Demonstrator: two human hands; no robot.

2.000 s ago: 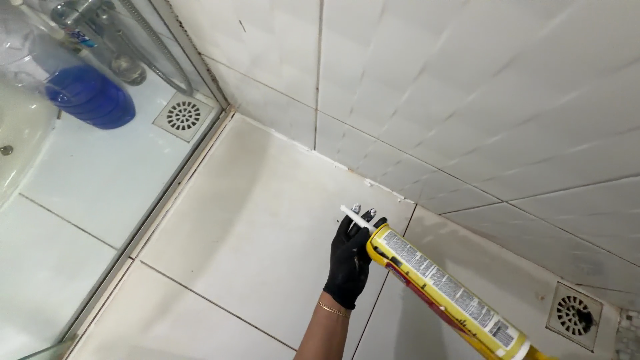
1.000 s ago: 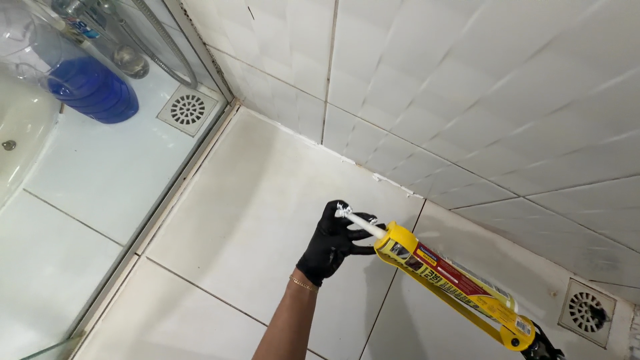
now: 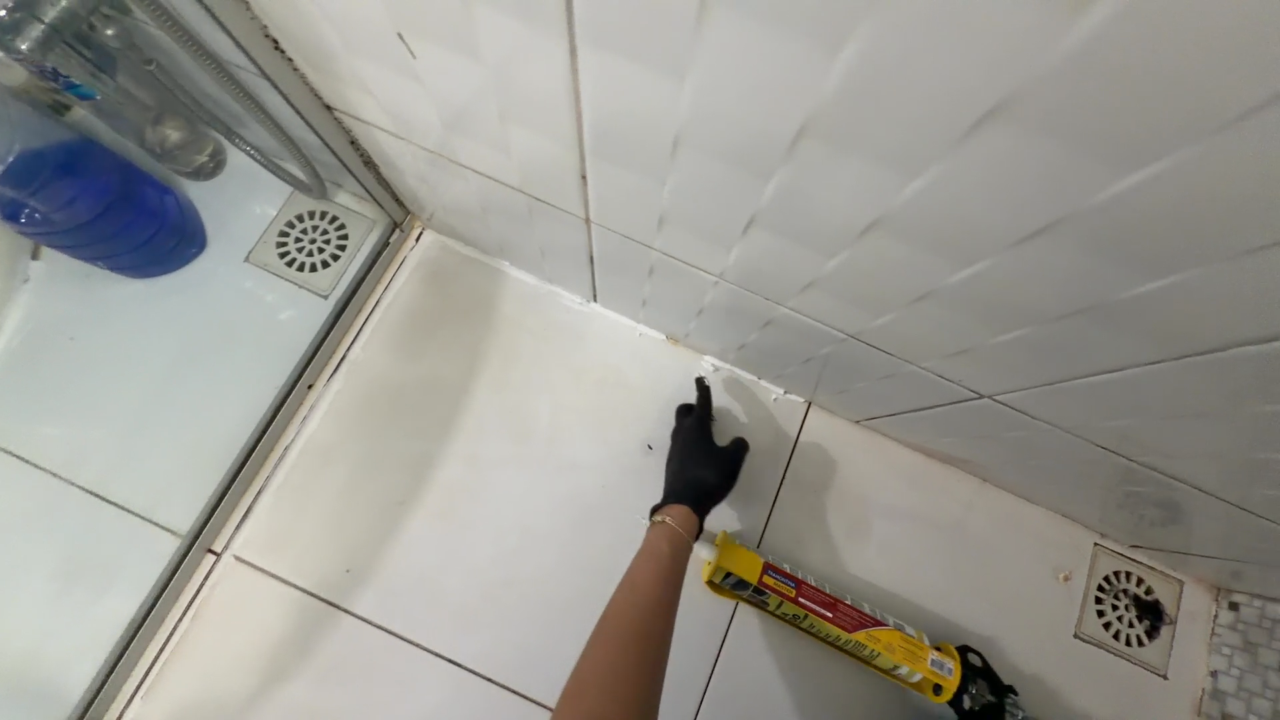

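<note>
My left hand (image 3: 703, 455), in a black glove, is right of the middle with its index finger stretched out and its thumb apart. It holds nothing. The fingertip bears a white smear and meets or nearly meets the white sealant bead (image 3: 740, 376) where wall and floor join. A yellow caulking gun (image 3: 835, 620) with a sealant cartridge slants across the lower right. Its nozzle is partly hidden behind my left wrist, and its black rear end reaches the bottom edge. My right hand is out of view, so whether it holds the gun does not show.
White wall tiles (image 3: 760, 150) rise above the pale floor tiles (image 3: 450, 450). A square drain grate (image 3: 1130, 608) with dark debris lies at the right. Behind a metal-framed glass panel at the left are a bottle of blue liquid (image 3: 105, 215), another drain grate (image 3: 312, 243) and a metal hose (image 3: 235, 115).
My left hand has left the gun's nozzle and moved to the seam by the wall, index finger now extended. The gun has moved lower in view.
</note>
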